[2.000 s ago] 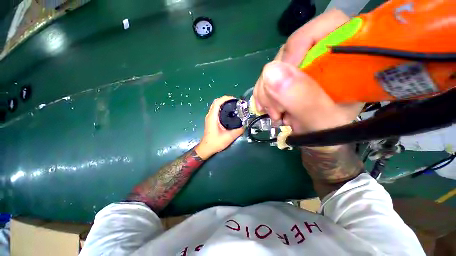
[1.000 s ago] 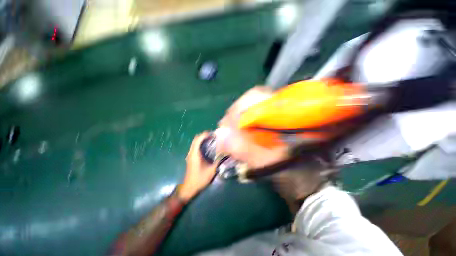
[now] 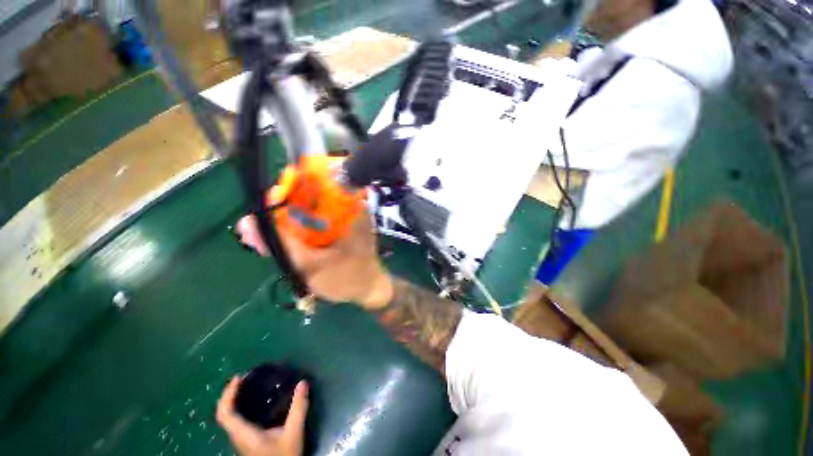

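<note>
My right hand [image 3: 343, 267] is closed around the orange electric screwdriver [image 3: 316, 205], which stands nearly upright with dark hoses and cables above it. The driver's metal tip [image 3: 303, 303] shows below my hand, above the green belt and apart from the housing. My left hand [image 3: 263, 432] grips a round black housing [image 3: 267, 394] between thumb and fingers at the lower left. The housing's far side is dark and its details are blurred. Small pale screws [image 3: 187, 419] lie scattered on the belt left of it.
A white screw feeder machine [image 3: 472, 160] stands beyond my right arm. Another person in white [image 3: 637, 116] is behind it. Brown cardboard boxes [image 3: 704, 303] are at the right. The green belt [image 3: 169, 312] has a wooden ledge [image 3: 107, 196] on its far side.
The view has swung to the right, showing the feeder and the other person. The driver has come away from the housing and now stands more upright. Both hands keep their holds.
</note>
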